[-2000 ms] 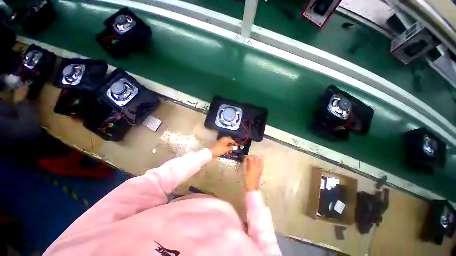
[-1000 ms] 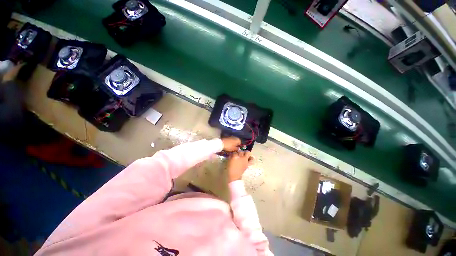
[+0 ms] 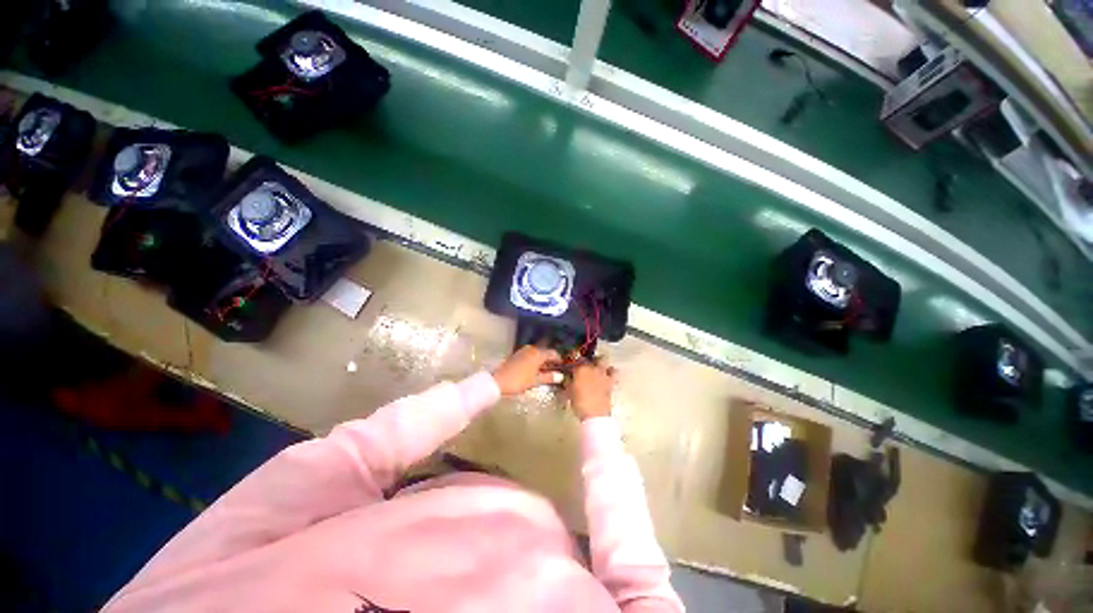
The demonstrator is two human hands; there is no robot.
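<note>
An open black speaker housing (image 3: 614,285) lies at the belt edge in front of me, with a round silver driver (image 3: 542,284) in its larger half. Red wires (image 3: 590,326) run from it to the smaller rear half (image 3: 542,337) on my side. My left hand (image 3: 527,370) is at the left of the smaller half, fingers on its near edge. My right hand (image 3: 591,388) is at its right side, fingertips close to the left hand's. Both hands hold the smaller half; a small pad between the fingers cannot be made out.
More open housings lie on the bench at left (image 3: 270,222) and on the green belt (image 3: 671,216). A carton (image 3: 820,473) of black and white pieces and loose black pads (image 3: 858,497) are at right. A white-topped card (image 3: 348,297) lies at left.
My right hand first moved left to the smaller half, then slightly right and up. My left hand has shifted left and a little nearer me. The belt housings look slightly shifted as the view moved.
</note>
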